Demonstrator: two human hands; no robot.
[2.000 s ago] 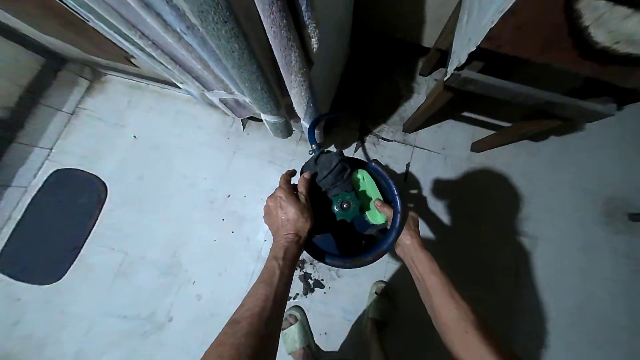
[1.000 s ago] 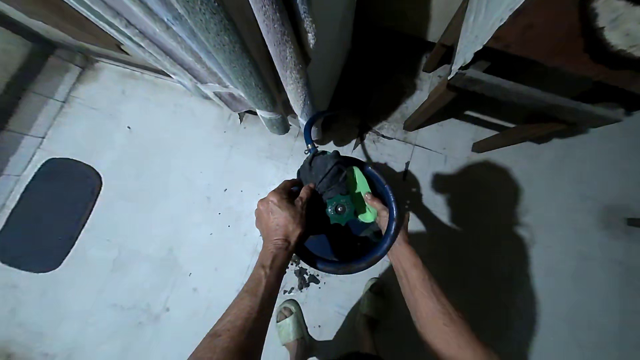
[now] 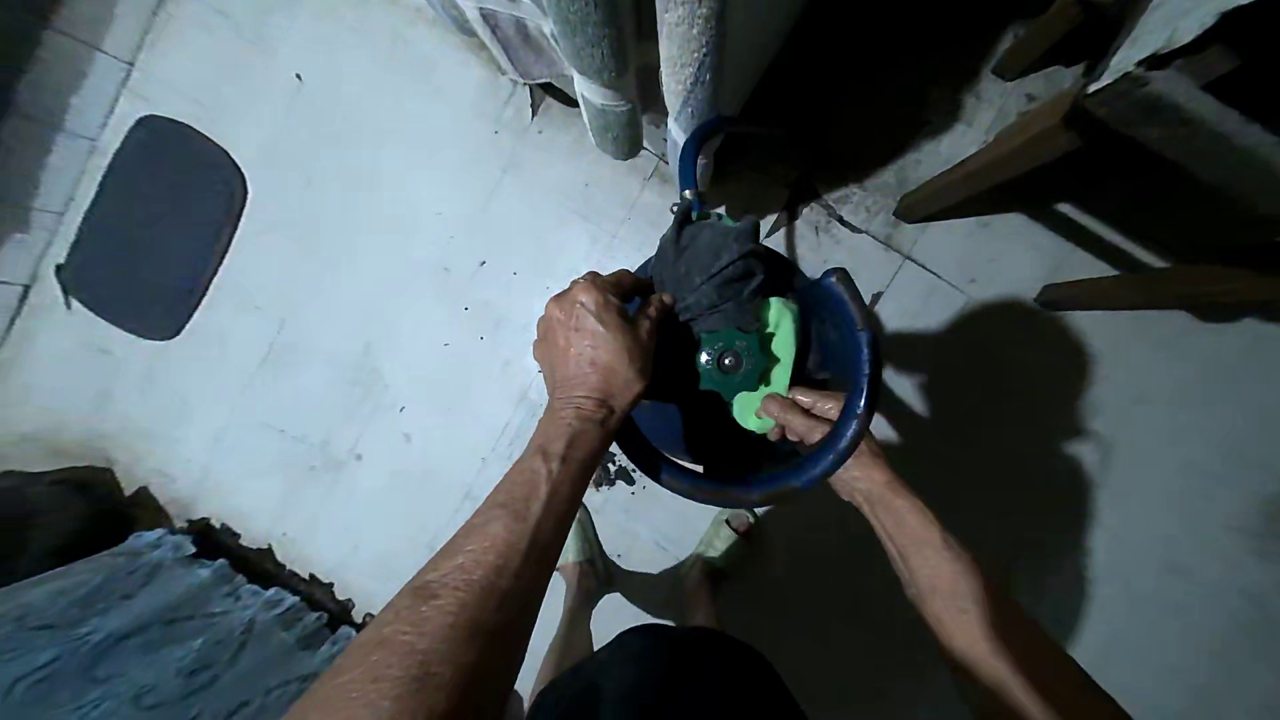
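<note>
A blue gas cylinder (image 3: 860,340) with a round collar stands below me. Inside the collar are a green valve handwheel (image 3: 731,362), a dark cloth (image 3: 708,262) wrapped about the fitting above it, and a bright green flat piece (image 3: 781,350) along the wheel's right side. A blue hose (image 3: 690,165) curves up from the cloth. At the collar's left side, my left hand (image 3: 597,345) has its fingers bent at the cloth's edge; whether they grip it is hidden. My right hand (image 3: 815,420) reaches through the collar from the right and pinches the green piece's lower end.
A dark mat (image 3: 160,225) lies on the pale floor at left. Rolled sheets (image 3: 610,110) stand beyond the cylinder. Wooden legs (image 3: 990,170) of furniture are at upper right, and a grey-blue cloth-like surface (image 3: 150,620) is at lower left. My slippered feet are just below the cylinder.
The view has shifted, bringing the lower-left surface into sight. Both hands stay at the cylinder's collar, the right one still at the green piece.
</note>
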